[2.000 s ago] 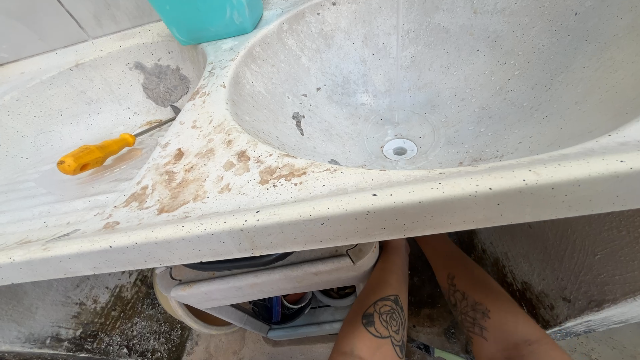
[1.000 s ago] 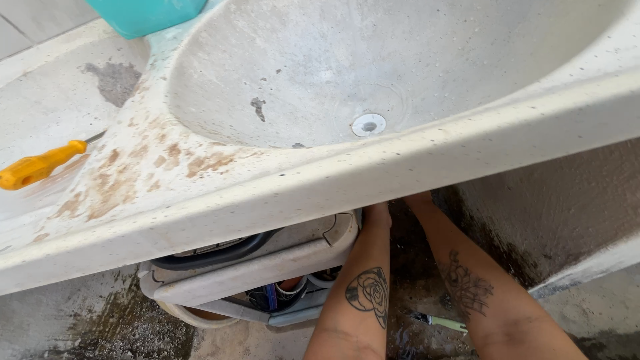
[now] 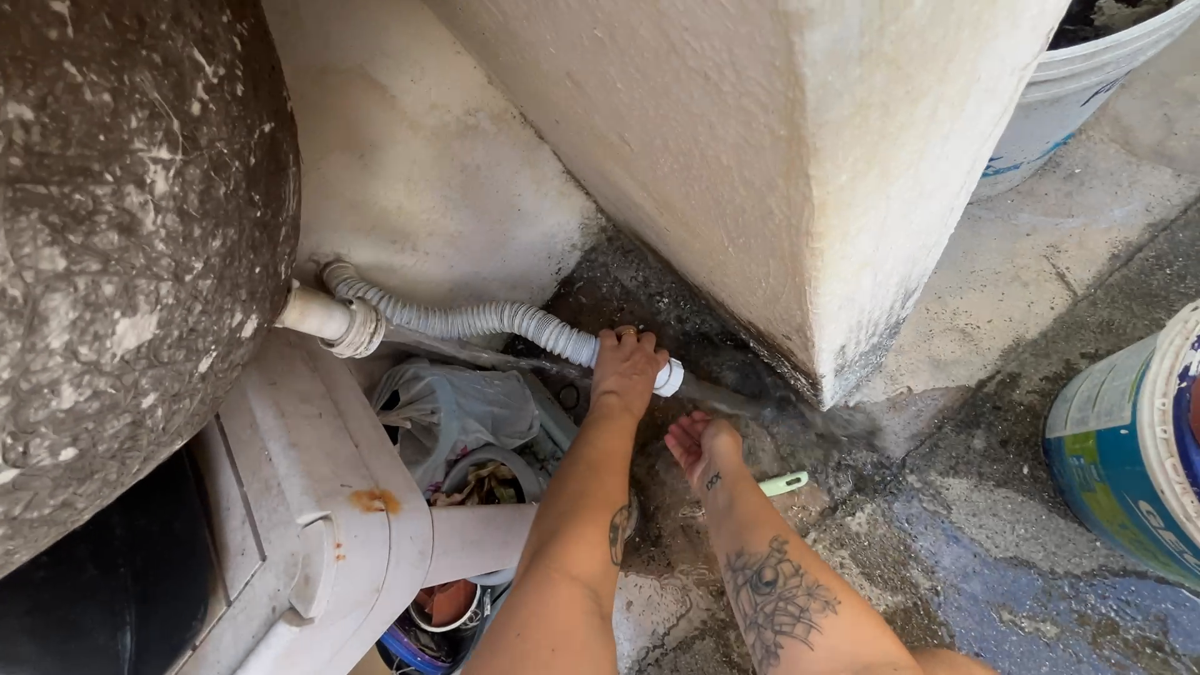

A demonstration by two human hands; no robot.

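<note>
My left hand is closed around a white corrugated drain hose just behind its smooth white end fitting. The hose runs left to the wall, behind the white drain outlet pipe under the basin. A stream of water runs from the outlet side toward the right, and water flows past the hose end onto the floor. My right hand is just below the hose end, palm up, fingers loosely curled, holding nothing. A pale green handle lies on the wet floor beside my right wrist.
The basin's rough underside fills the upper left. Below it stands a stained white plastic unit, with a plastic bag and pots beside it. A masonry pillar rises beyond my hands. Paint buckets stand at the right.
The view has dropped from the basin top to the space beneath it. My hands, hidden under the rim before, now show, the left one on the hose.
</note>
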